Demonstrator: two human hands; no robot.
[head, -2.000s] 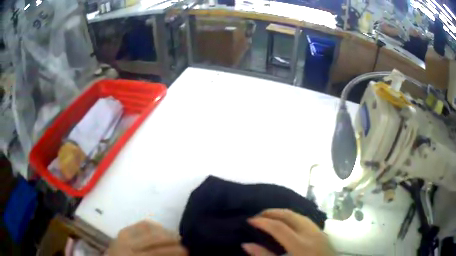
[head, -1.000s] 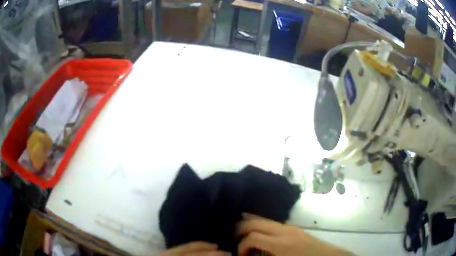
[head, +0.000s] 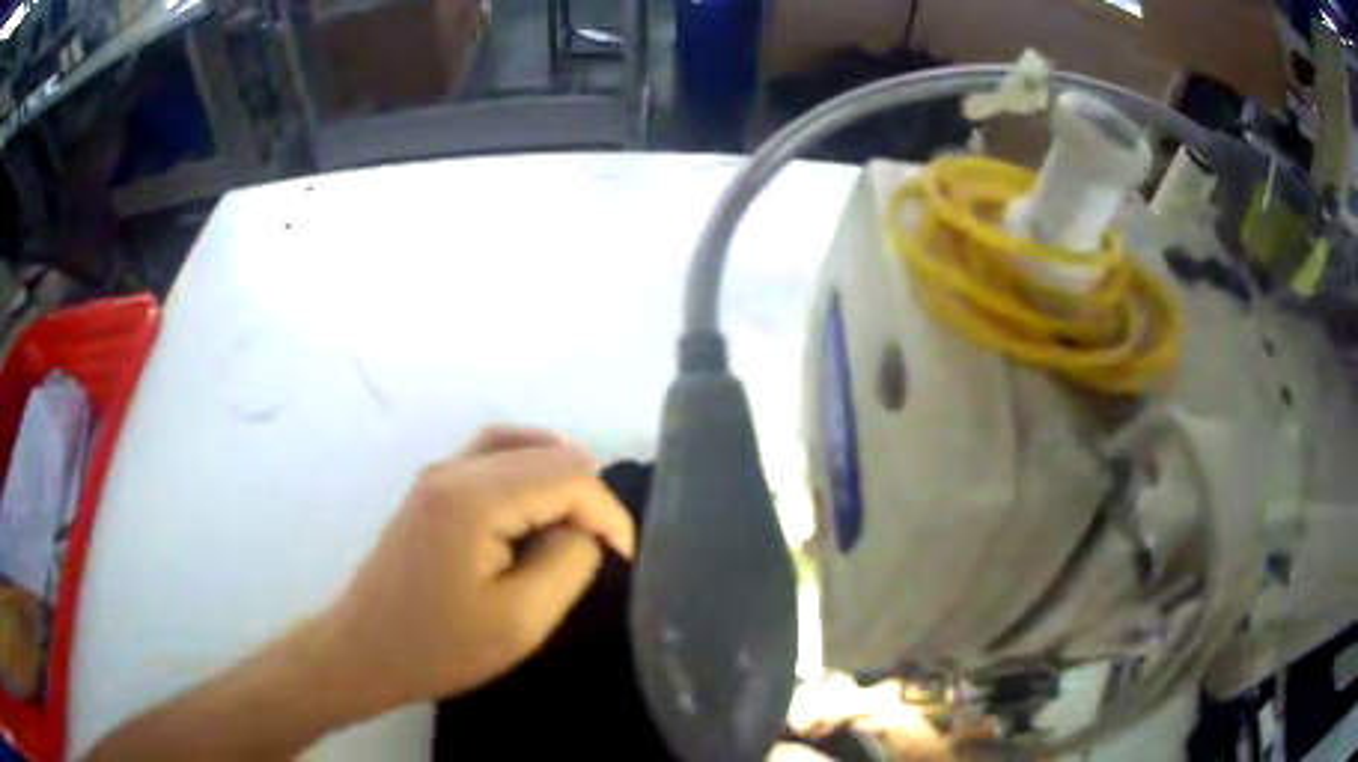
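The black fabric lies on the white table beside the sewing machine head, partly behind the grey lamp head. My left hand is on its upper edge, with thumb and fingers pinched together on the cloth. A skin-toned, brightly lit patch shows low under the machine head; it may be part of my right hand, but glare and the machine hide its shape. The needle area cannot be made out.
Yellow cord is coiled around a white post on the machine. The lamp's bent tube arches over the table. A red basket with white and tan items stands at the left edge.
The view has moved closer to the machine. The fabric is now beside the lamp and machine head. My left hand has come up onto its upper edge; my right hand is no longer clearly visible.
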